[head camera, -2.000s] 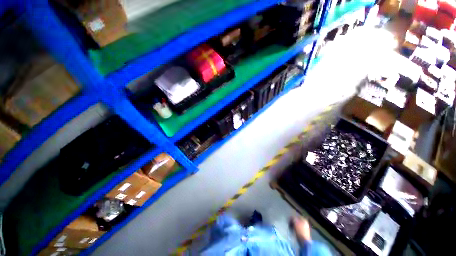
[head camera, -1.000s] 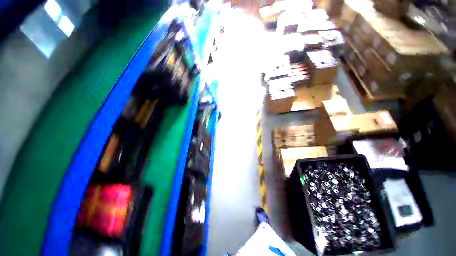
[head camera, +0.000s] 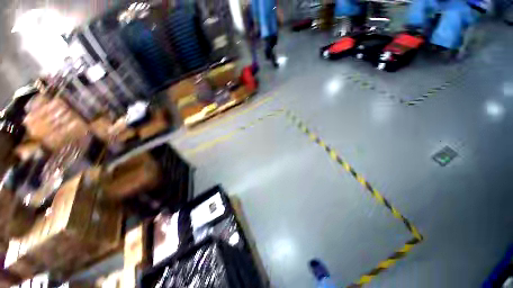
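Note:
Neither of my hands shows in the head view. Nearest in front of me, at the lower left, stands a black bin (head camera: 188, 271) full of small shiny parts, cut off by the bottom edge and blurred. Beside it a black tray holds a white sheet with a dark square label (head camera: 209, 210) and some clear plastic. A pale pinkish package (head camera: 166, 237) lies to its left. The tip of a dark shoe (head camera: 319, 269) shows at the bottom edge.
Cardboard boxes (head camera: 73, 219) are stacked at the left. Yellow-black tape (head camera: 360, 178) crosses the grey floor. Black boxes with red inserts (head camera: 402, 46) stand on the floor at the back. People in blue coats (head camera: 450, 25) are beyond them. A blue edge shows at the lower right.
The view has swung right, away from the blue shelves, to the open floor. The bin of parts has shifted from lower right to lower left. The hand seen two seconds ago is out of view.

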